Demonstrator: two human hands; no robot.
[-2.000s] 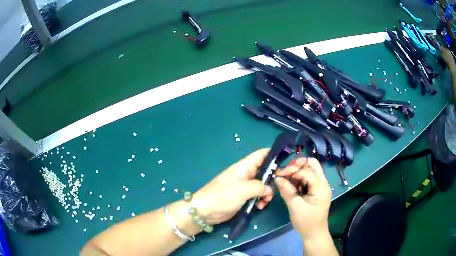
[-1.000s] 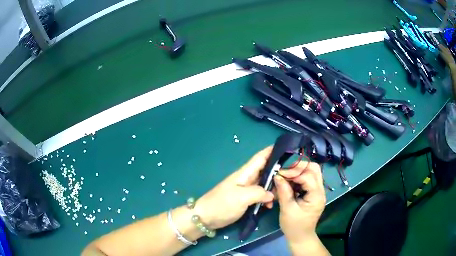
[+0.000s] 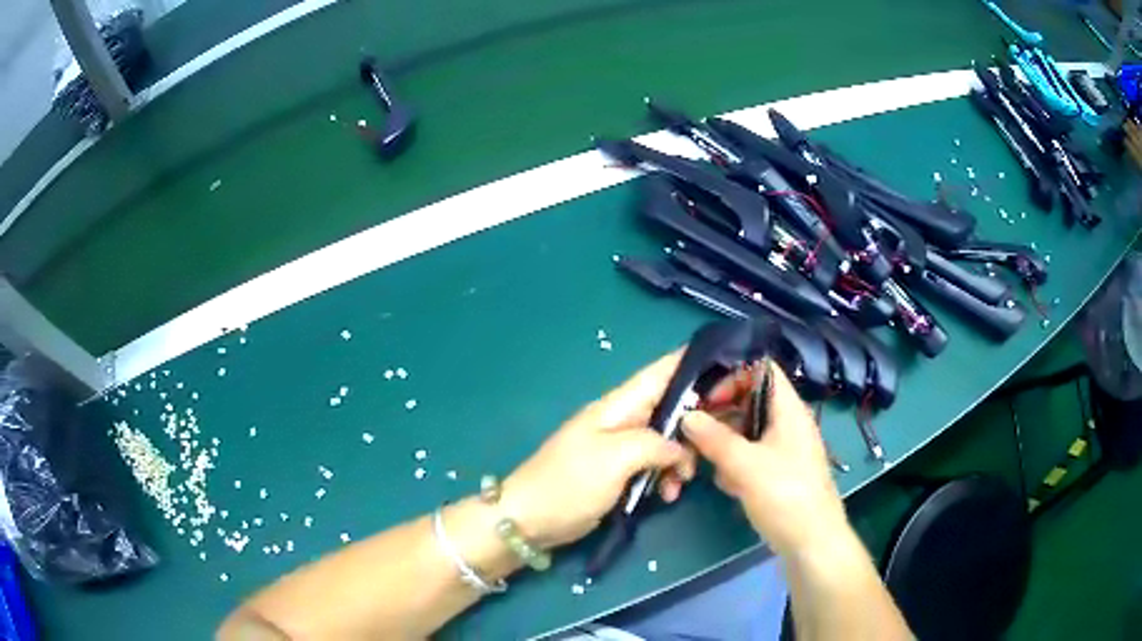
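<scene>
My left hand (image 3: 607, 457) is closed around the middle of a black handle housing (image 3: 719, 341), its curved thick end up and its narrow end pointing down toward the bench's front edge. A silvery strip shows along its open side. My right hand (image 3: 764, 438) is at the open thick end, fingertips on red wires there. A slim dark tool, perhaps tweezers (image 3: 760, 398), shows upright in the right hand. The exact point that the fingers touch is hidden. Small white pieces (image 3: 144, 461) are heaped and scattered at the left.
Black housings with red wires (image 3: 802, 238) are piled at the right of the green bench (image 3: 501, 338). One housing (image 3: 391, 119) lies on the green surface beyond the white strip (image 3: 376, 251). A black plastic bag (image 3: 63, 488) is at far left, a round stool (image 3: 958, 557) at lower right.
The housing beyond the white strip has moved left. My right hand has turned, its fingers now closer in at the thick end, and the dark tool shows more clearly. My left hand keeps its hold.
</scene>
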